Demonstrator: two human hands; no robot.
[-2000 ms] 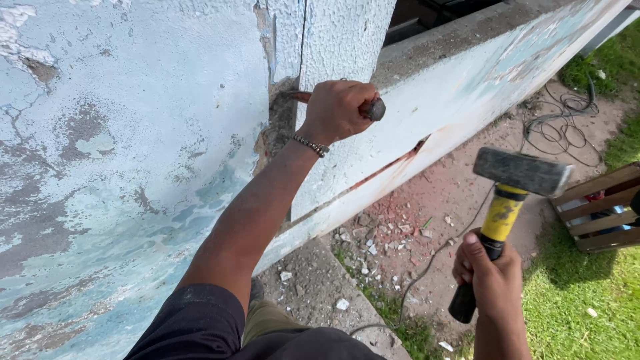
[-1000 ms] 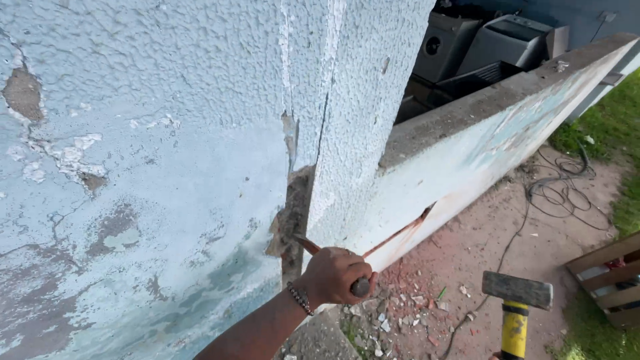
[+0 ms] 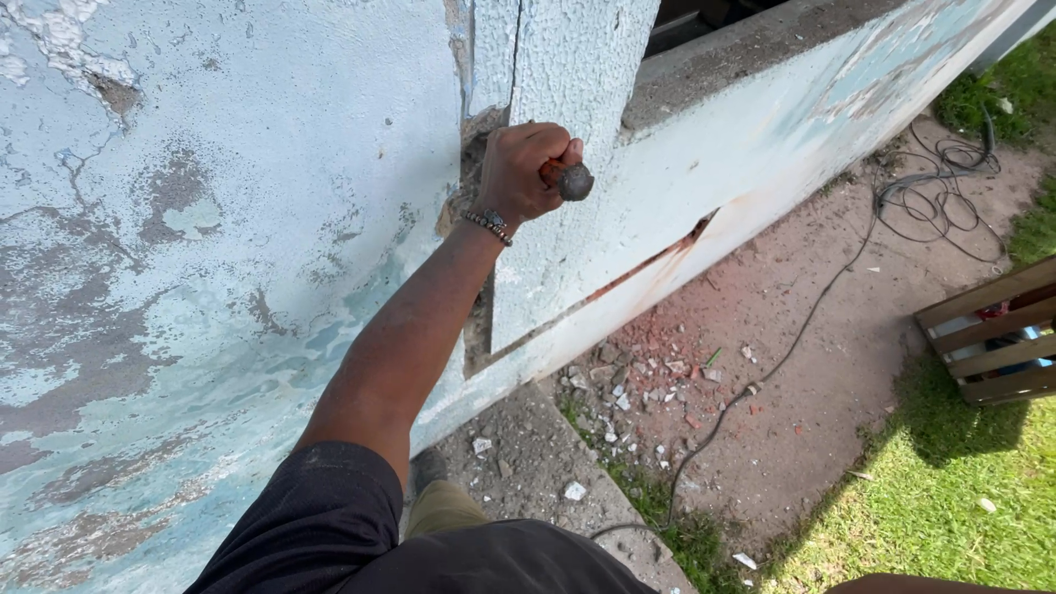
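Note:
My left hand point(image 3: 525, 173) is closed around a chisel, whose worn, rounded steel head point(image 3: 575, 181) points up toward the camera. The hand is against the chipped channel point(image 3: 476, 157) that runs down the corner of the light blue plastered wall point(image 3: 289, 107); the chisel's tip is hidden behind the fist. From the foot of that channel a narrow groove point(image 3: 610, 285) runs right across the low wall to a reddish slot. Of my right arm only a sliver of skin point(image 3: 907, 585) shows at the bottom right edge; the right hand and the hammer are out of view.
Plaster and brick rubble point(image 3: 652, 379) lies on the ground below the low wall. A concrete slab point(image 3: 536, 470) with loose chips is by my foot point(image 3: 429, 469). A dark cable point(image 3: 813, 309) crosses the dirt to a coil. A slatted wooden crate point(image 3: 990, 334) stands at the right, beside grass.
My right hand and the club hammer, seen at the right earlier, have dropped out of view. My left hand still grips the chisel at the wall, now higher along the channel than a second ago.

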